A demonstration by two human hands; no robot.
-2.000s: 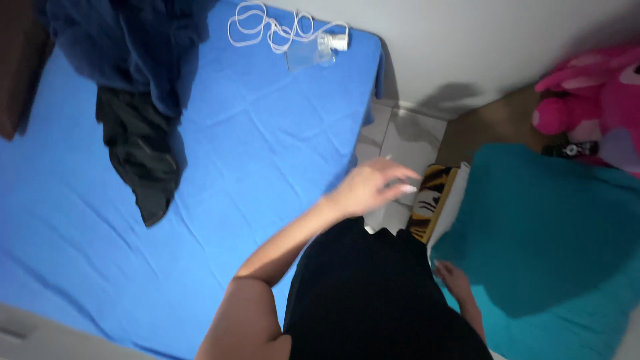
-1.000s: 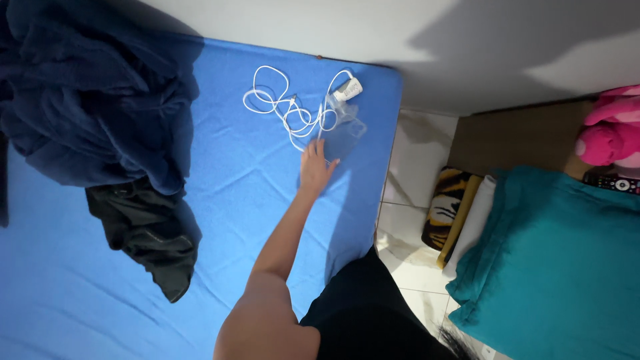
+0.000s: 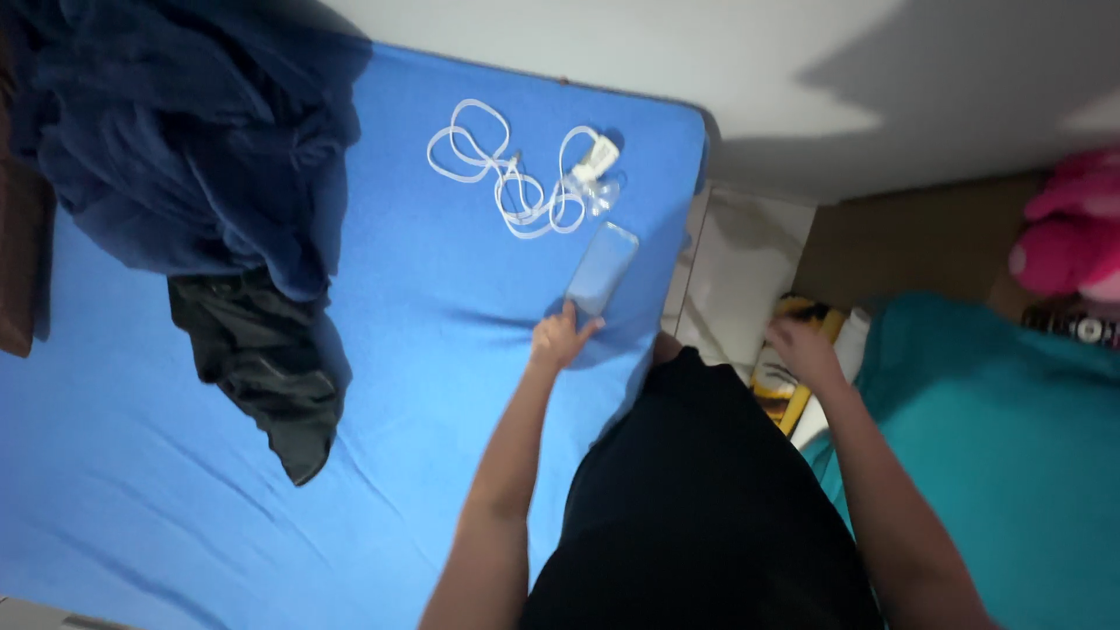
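My left hand (image 3: 563, 337) is on the blue bed sheet (image 3: 437, 350), its fingertips touching the near end of a clear, flat, phone-shaped case (image 3: 604, 267). Just beyond the case lie a white charger plug (image 3: 597, 158), a small clear plastic piece (image 3: 600, 196) and a loosely coiled white cable (image 3: 523, 206). Over the gap beside the bed hangs my right hand (image 3: 798, 346), near a folded tiger-patterned cloth (image 3: 774, 376); its fingers are partly curled and blurred, and whether it touches the cloth cannot be told.
A dark blue blanket (image 3: 192, 131) and a black garment (image 3: 262, 359) lie on the bed's left. Pale floor tiles (image 3: 739, 262) show beside the bed. A teal cloth (image 3: 989, 437), a remote control (image 3: 1076, 327) and a pink plush toy (image 3: 1076, 245) are at the right. A wall borders the far side.
The clear case, near the cable and charger before, now lies apart and closer to me, with my left hand at its end. My right hand has come into view at the right.
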